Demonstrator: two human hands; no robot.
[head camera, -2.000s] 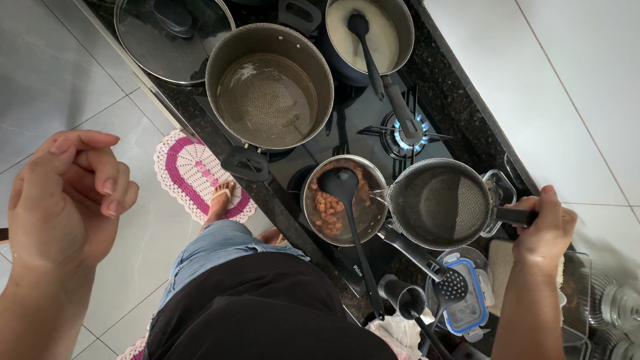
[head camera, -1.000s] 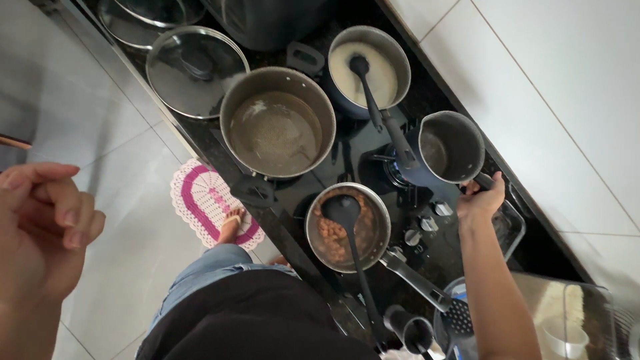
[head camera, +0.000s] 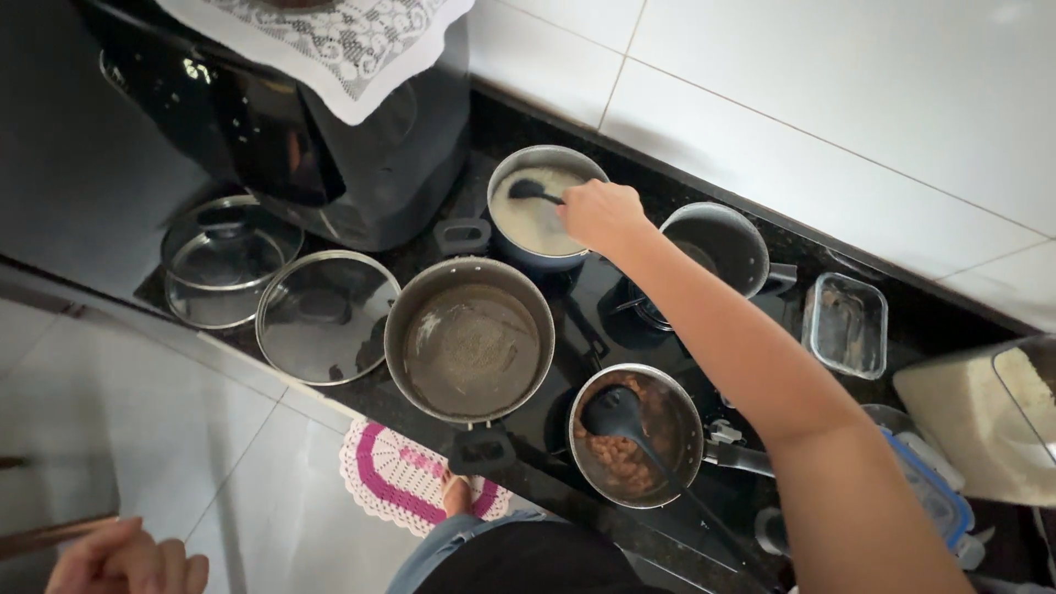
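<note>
My right hand (head camera: 601, 213) is closed on the handle of a black spoon (head camera: 528, 190), whose head rests in the pale, creamy food of a saucepan (head camera: 505, 221) at the back of the stove. Down at the lower left, my left hand (head camera: 128, 565) hangs away from the stove with its fingers curled; whether it holds anything is not clear. A dark saucepan (head camera: 730, 239) stands on the back right burner, partly behind my right forearm. In front, a pan of brown beans (head camera: 623, 462) has a black ladle (head camera: 615, 412) in it. The wide pot (head camera: 470, 351) contains cloudy liquid.
Glass lids (head camera: 326, 318) lie left of the wide pot. Behind them is a black appliance (head camera: 388, 181) under a lace cloth (head camera: 355, 49). At right are a glass container (head camera: 846, 326), a bin of white grains (head camera: 982, 412) and a blue-rimmed lid (head camera: 924, 487). A crocheted mat (head camera: 396, 474) lies on the floor.
My right hand has let go of the dark saucepan's handle and moved left to the spoon in the creamy food. The saucepan has come down onto the back right burner. The view has shifted left.
</note>
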